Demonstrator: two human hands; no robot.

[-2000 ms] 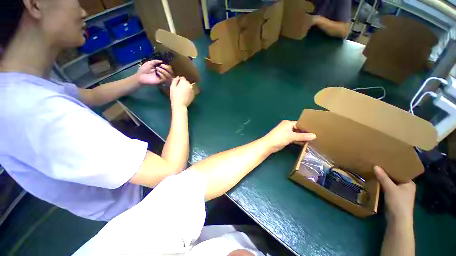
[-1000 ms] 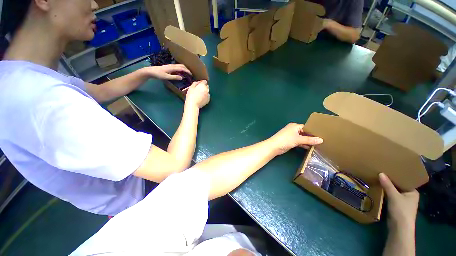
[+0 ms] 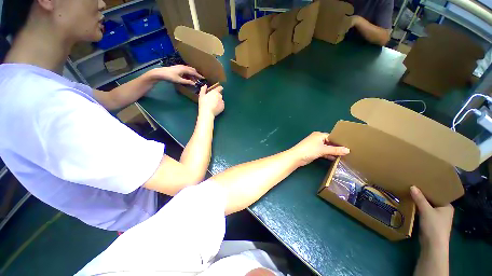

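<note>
An open cardboard mailer box (image 3: pixel 367 218) rests on the green bench, its lid (image 3: pixel 399 156) standing up behind the tray. A clear plastic bag (image 3: pixel 343 180) lies in the tray's left part. A black power adapter (image 3: pixel 376 207) with its black lead lies in the right part. My left hand (image 3: pixel 318 149) holds the lid's left edge near the tray's corner, thumb inside. My right hand (image 3: pixel 433 215) holds the box at its right end, thumb on the lid's inner face; its other fingers are hidden.
A black adapter heap (image 3: pixel 477 207) lies right of the box. White plugs and cables (image 3: pixel 475 113) are at upper right. A co-worker (image 3: pixel 70 135) at left works in another box (image 3: pixel 202 54). Several open boxes (image 3: pixel 272 40) stand at the back, near another person's arm (image 3: pixel 372 32).
Over the two seconds, the box and my hands have shifted slightly right in view. The co-worker's hands have moved down into their box. My grip looks unchanged.
</note>
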